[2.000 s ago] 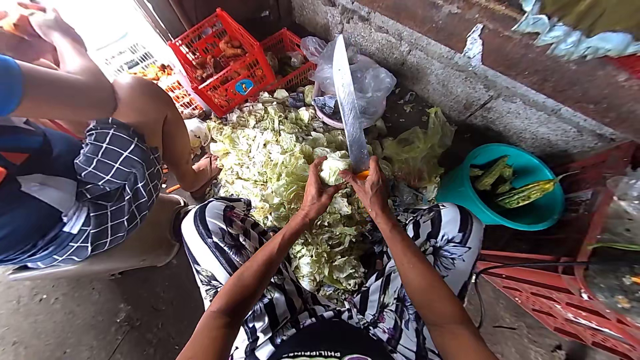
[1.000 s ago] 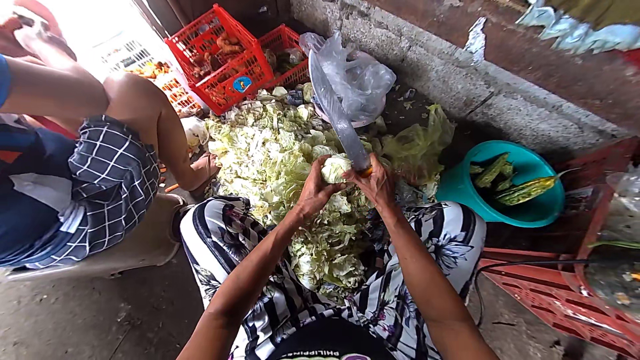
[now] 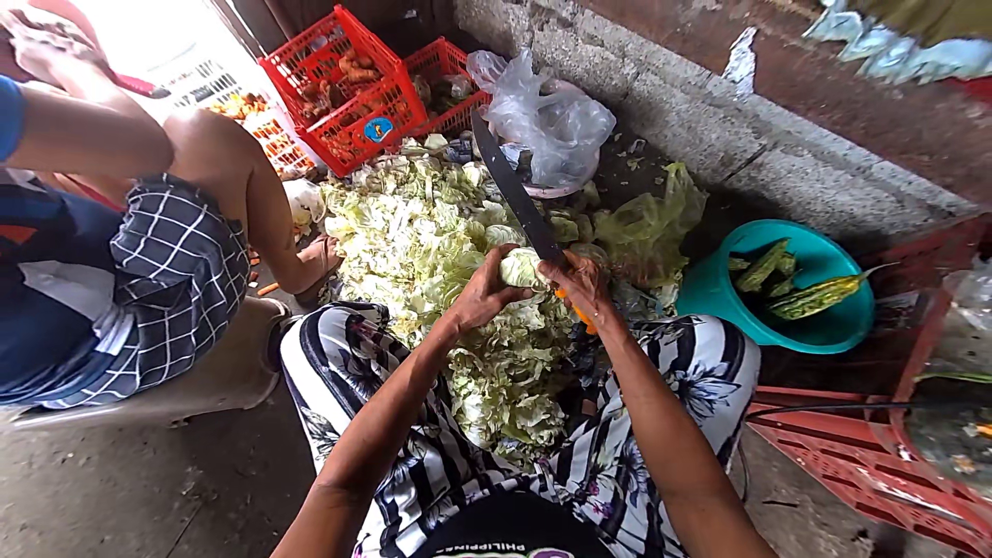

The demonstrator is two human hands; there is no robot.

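Observation:
My left hand [image 3: 488, 291] grips a small pale green cabbage head [image 3: 521, 269] from its left side. A long knife [image 3: 515, 188] with an orange handle is in my right hand [image 3: 580, 280]; its blade points up and to the left, and its base lies beside the cabbage. The fingertips of my right hand are close to the cabbage, and whether they press on it is hard to tell. Beneath and beyond both hands spreads a large heap of loose cabbage leaves [image 3: 411, 225], reaching down between my knees.
At left another person [image 3: 178, 232] sits on a stool, a foot beside the leaves. Red plastic crates [image 3: 349, 128] stand beyond the heap, near plastic bags [image 3: 554, 124]. A teal basin [image 3: 705, 291] with green vegetables is at right, above a red crate [image 3: 852, 465]. A concrete block wall [image 3: 697, 132] runs behind.
The knife blade has turned from bright to dark and tilts further left than two seconds ago. Both hands stay around the cabbage in nearly the same place.

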